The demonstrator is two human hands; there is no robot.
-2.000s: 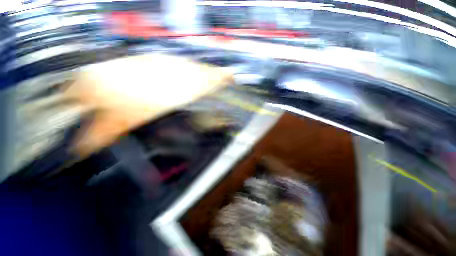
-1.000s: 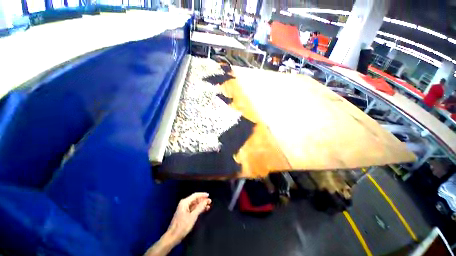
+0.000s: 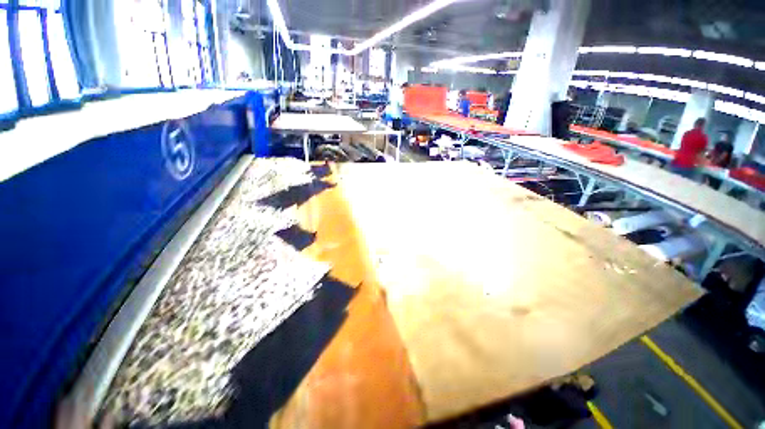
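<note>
A leopard-print sheet [image 3: 222,293] lies along the blue press, with a notched, stepped right edge. Black material [image 3: 294,352] shows beneath and beside that edge. Both lie on an orange-brown cutting pad [image 3: 361,364], which meets a wide pale brown table [image 3: 470,318] on its right. A grey rail runs between the sheet and the press. A blurred skin-toned patch at the bottom left corner may be part of my left hand [image 3: 74,415]; its fingers cannot be made out. My right hand is not clearly visible.
The blue press [image 3: 126,209] with a circled 5 fills the left side. Long tables with red material [image 3: 591,152] stand at the back right. A person in red [image 3: 691,144] is there. Yellow lines [image 3: 692,381] mark the floor at the lower right.
The view has turned toward the press and moved closer over the sheet and pad. The open bare hand seen below the pad's front edge one second ago has left that place.
</note>
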